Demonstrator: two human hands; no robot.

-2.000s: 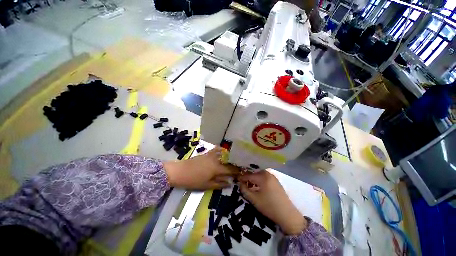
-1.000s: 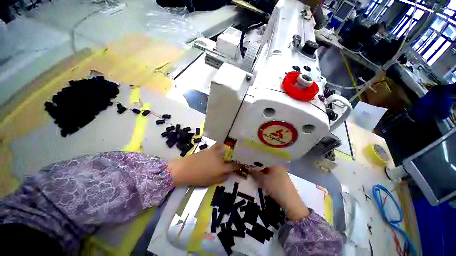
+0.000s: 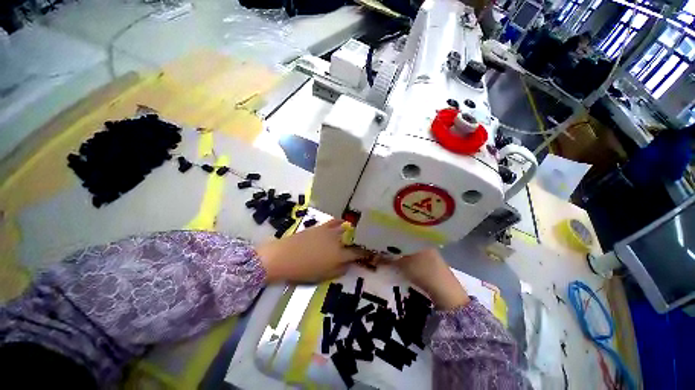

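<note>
The white sewing machine head [image 3: 419, 179] stands before me. My left hand [image 3: 314, 253] is at the left of the needle area, fingertips under the head. My right hand [image 3: 423, 270] comes in from the right, fingertips hidden beneath the head. Whether either holds a strip cannot be seen. Unsewn black strips [image 3: 369, 327] lie loose on the white work plate [image 3: 293, 320] below the hands. Sewn black tabs [image 3: 273, 209] lie left of the machine, some joined by thread. A large heap of black tabs [image 3: 123, 158] lies farther left.
Yellow tape [image 3: 209, 194] crosses the table at left. A tape roll [image 3: 574, 236], a blue cord [image 3: 590, 308] and a tilted grey screen [image 3: 663, 247] are at right. A red dial [image 3: 459, 131] sits on the head. Other workstations stand behind.
The right hand has moved slightly up and right, farther under the head, and its sleeve now covers more of the plate's right side. The left hand stays by the needle area. The view has shifted slightly.
</note>
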